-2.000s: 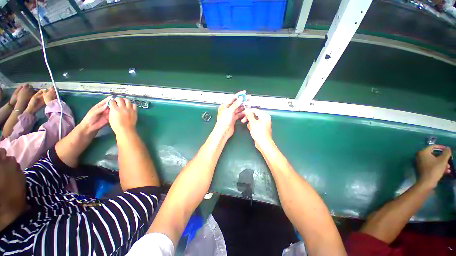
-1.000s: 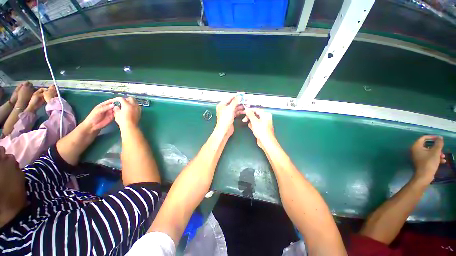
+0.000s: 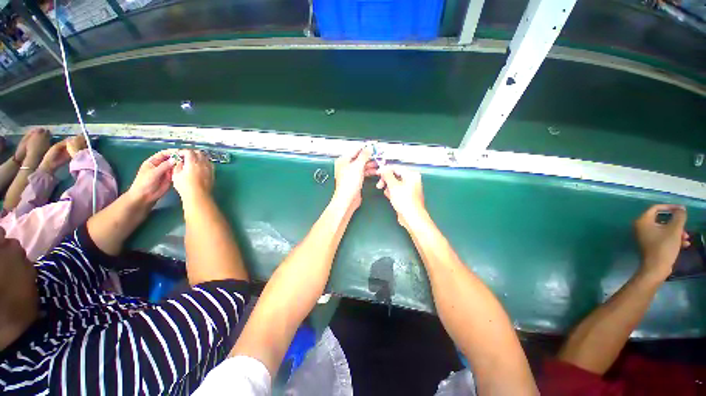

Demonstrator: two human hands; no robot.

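Observation:
My left hand (image 3: 351, 176) is raised at the inner edge of the green ledge, just in front of the white rail. Its fingertips pinch a small pale, shiny unit (image 3: 373, 151). My right hand (image 3: 402, 193) is close beside it on the right, fingers bent together and pointing at the unit. A slim pale tip seems to show between the right fingertips and the unit, but it is too small to tell clearly. Another small squarish, glinting unit (image 3: 321, 176) lies on the green ledge (image 3: 495, 240) left of my left hand.
A white rail (image 3: 294, 145) and slanted upright (image 3: 511, 81) stand before the dark green belt (image 3: 255, 89), which bears several small shiny units. A blue bin (image 3: 379, 18) is beyond. A person in stripes (image 3: 155, 332) works at left; another person's hand (image 3: 658, 240) holds a dark square at right.
The units on the belt have shifted left. The right neighbour's hand has risen slightly with its dark square. My hands have stayed almost in place around the unit.

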